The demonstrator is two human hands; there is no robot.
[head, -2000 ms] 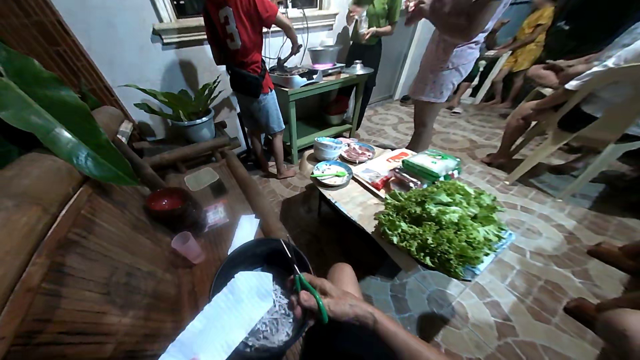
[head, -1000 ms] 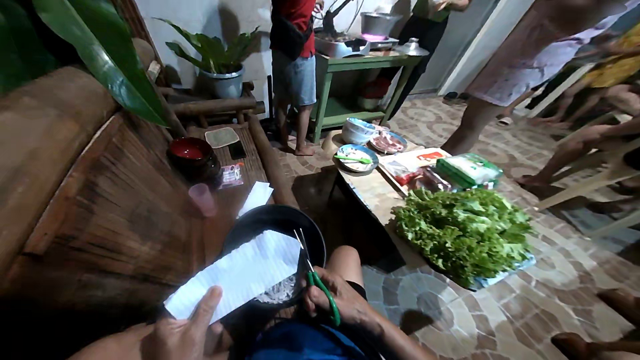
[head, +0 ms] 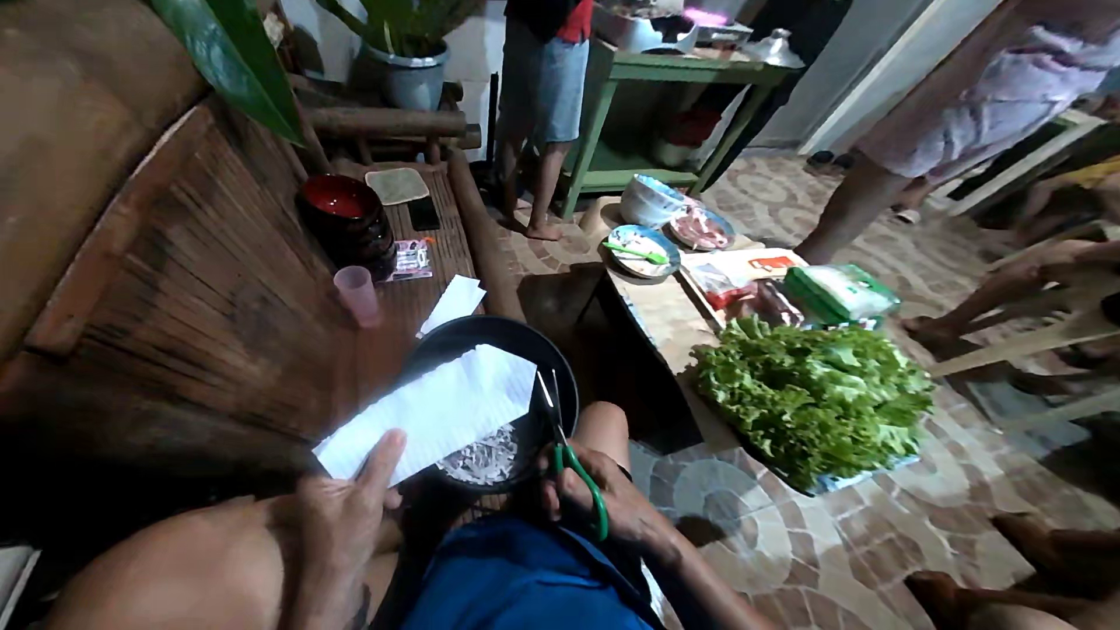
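My left hand (head: 354,499) pinches the lower left end of a wide strip of white paper (head: 437,407), thumb on top. The paper slants over a dark round bowl (head: 560,359) in which thin white shreds (head: 486,457) lie. To the right, my right hand (head: 586,494) holds green-handled scissors (head: 598,516) with the blades pointing up, slightly apart, beside the paper's right end. A smaller white paper piece (head: 455,303) rests on the wooden bench just behind the bowl.
On the bench stand a pink plastic cup (head: 357,296), stacked dark red bowls (head: 341,199) and a phone (head: 423,213). A low table at right bears leafy lettuce (head: 814,402), a plate with a green utensil (head: 643,252) and a plate of meat (head: 702,229). Several people are around.
Two seconds ago my left hand was not visible; now it shows on the paper. The scissors have moved away from over the bowl's shreds to the paper's right end. The view has shifted.
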